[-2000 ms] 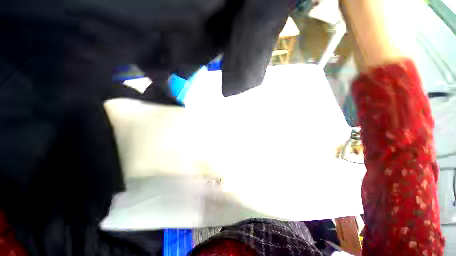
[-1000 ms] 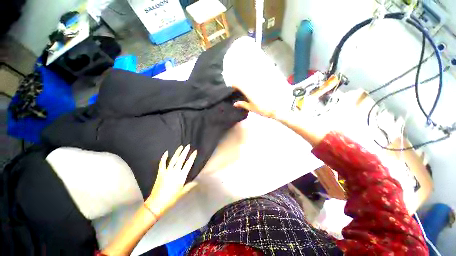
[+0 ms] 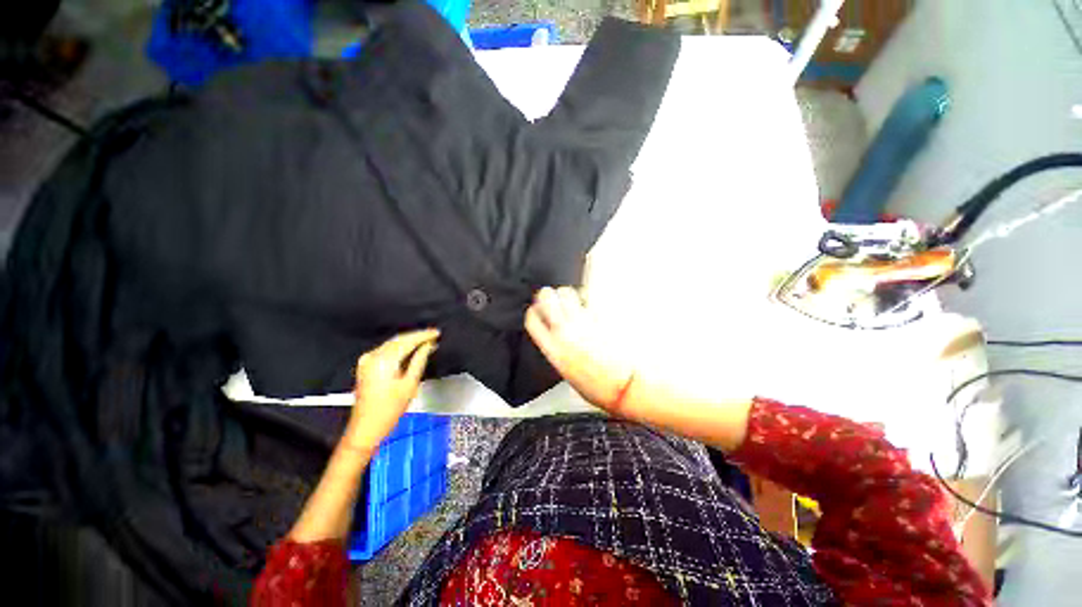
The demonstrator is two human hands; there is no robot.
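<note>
A dark garment (image 3: 320,225) lies spread over the left and middle of the white table (image 3: 724,154), with one sleeve (image 3: 617,83) pointing to the far side. A small round button (image 3: 477,299) shows near its front edge. My left hand (image 3: 394,365) is at the near edge, thumb and fingertips together on the cloth; how much cloth they hold is hidden. My right hand (image 3: 570,338) rests on the garment right of the button, fingers bent onto the cloth; its grip is unclear.
A steam iron (image 3: 878,273) with an orange handle stands at the table's right side, with a dark hose (image 3: 1020,178) beside the wall. A blue crate (image 3: 409,474) is below the near edge. More dark cloth (image 3: 71,356) hangs at the left. A cardboard box (image 3: 860,42) is at the far right.
The garment now lies flatter and further spread, with a button and a sleeve showing. Both hands have moved to its near edge. The view has shifted.
</note>
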